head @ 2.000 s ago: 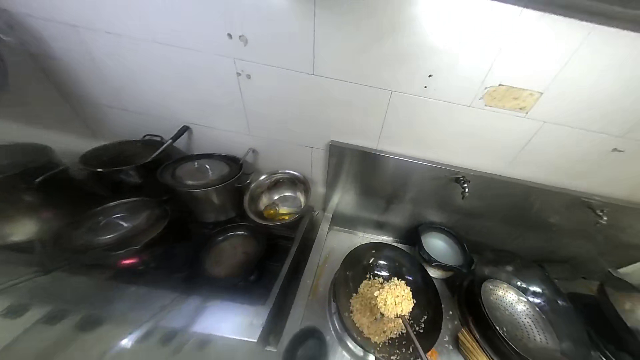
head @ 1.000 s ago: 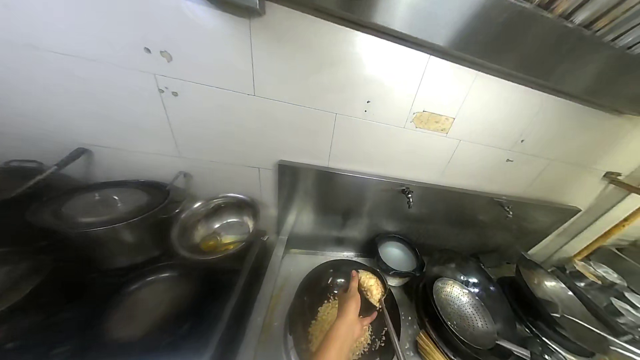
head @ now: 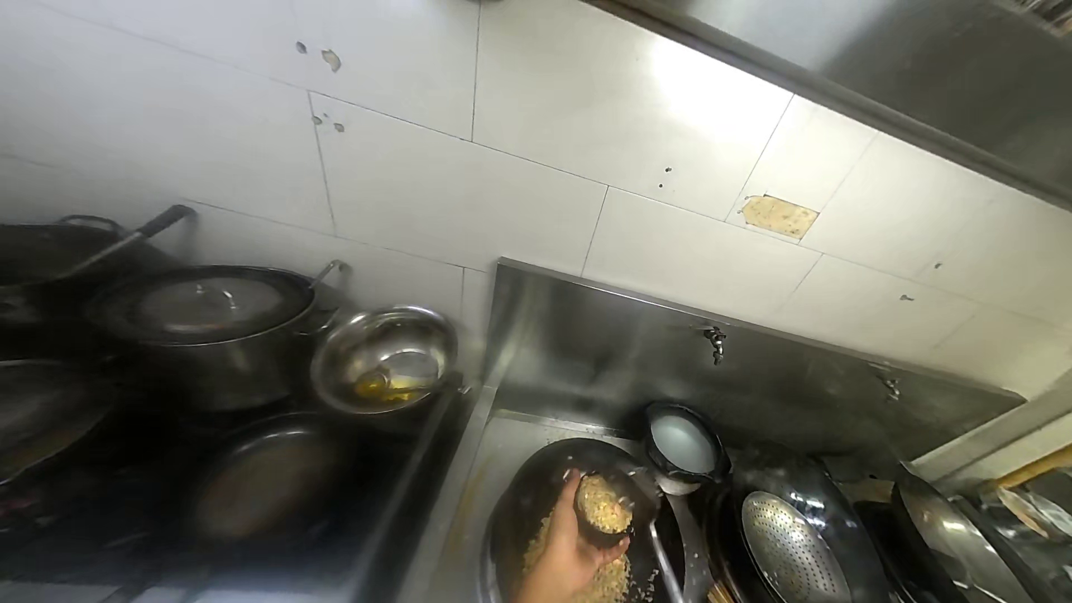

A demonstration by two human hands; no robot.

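My left hand (head: 565,557) holds a small dark bowl (head: 605,536) filled with fried rice (head: 605,502), thumb on one side and fingers on the other. It is over a black wok (head: 536,486), where more loose rice (head: 607,582) lies. A metal ladle (head: 663,557) slants down beside the bowl; its head is close to the bowl's right rim and its lower handle leaves the frame. My right hand is out of view.
Left are a lidded pot (head: 226,352), a pan (head: 272,477) and a steel bowl with yellow liquid (head: 385,360). A pot of whitish liquid (head: 682,444), a perforated strainer (head: 794,548) and several woks stand right, below a tap (head: 714,342).
Two seconds ago a ladle heaped with rice was over the wok and no hand showed. My left hand has come in with the small bowl, now filled with rice.
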